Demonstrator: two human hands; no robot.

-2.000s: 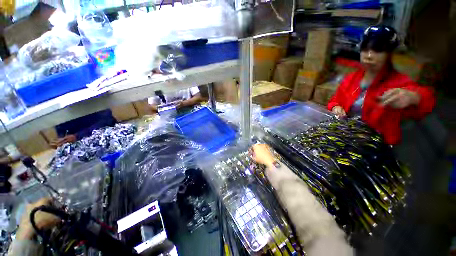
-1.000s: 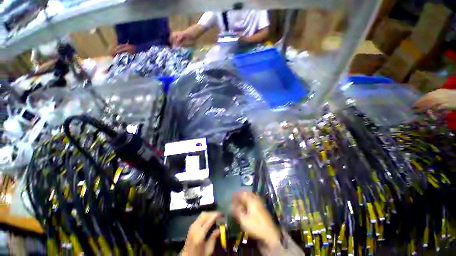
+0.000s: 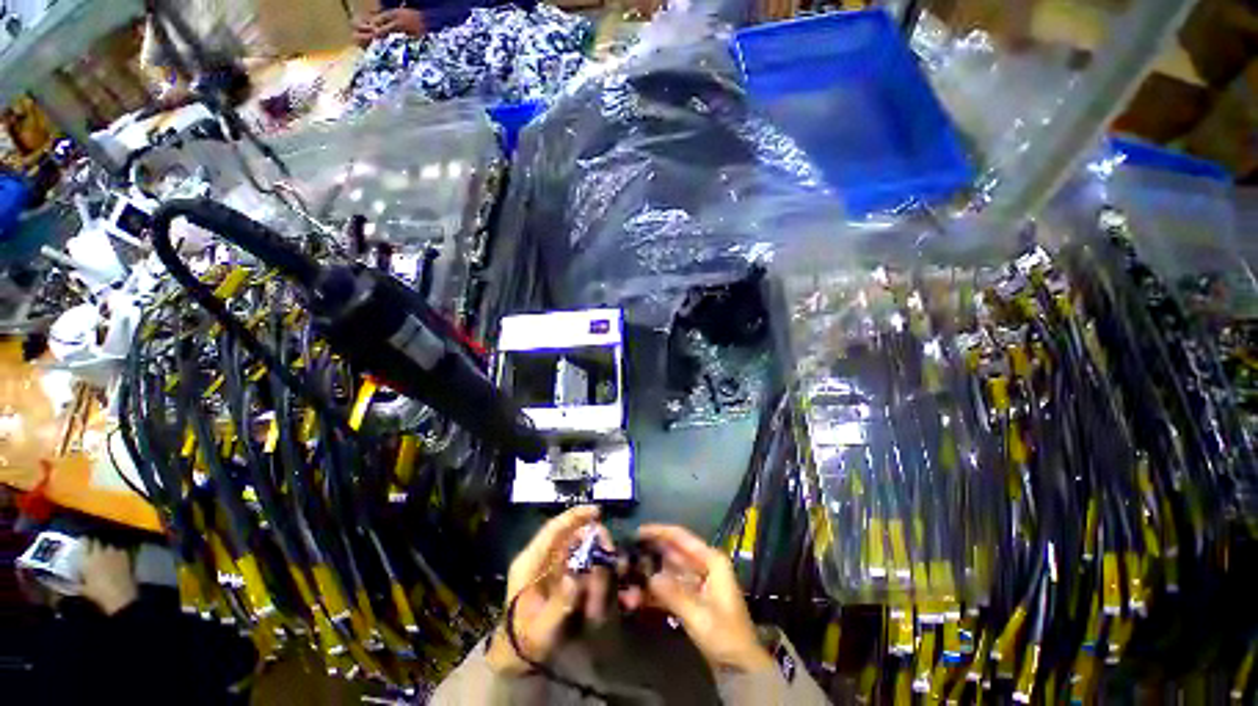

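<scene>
My left hand (image 3: 549,586) holds the silvery connector end (image 3: 591,552) of a thin black cable between its fingertips, just below the white box. The cable runs down from the fingers between my wrists. My right hand (image 3: 690,586) pinches a small dark part (image 3: 637,563) close against the connector end; its exact shape is hard to see. The white box (image 3: 563,400) with open windows stands in front of my hands, with a small metal mechanism at its near side. The black electric screwdriver (image 3: 414,352) hangs at a slant, its tip over the box's front.
Cable bundles with yellow bands lie left (image 3: 262,524) and right (image 3: 993,510), the right ones across a clear tray. A heap of small dark parts (image 3: 711,372) lies right of the box. Behind are crumpled clear film (image 3: 662,179) and a blue bin (image 3: 849,104). Another person's hand (image 3: 108,572) is lower left.
The view has tilted down. My right hand came from the right-hand tray to the bench centre, and both hands now meet at the connector end, raised nearer the white box.
</scene>
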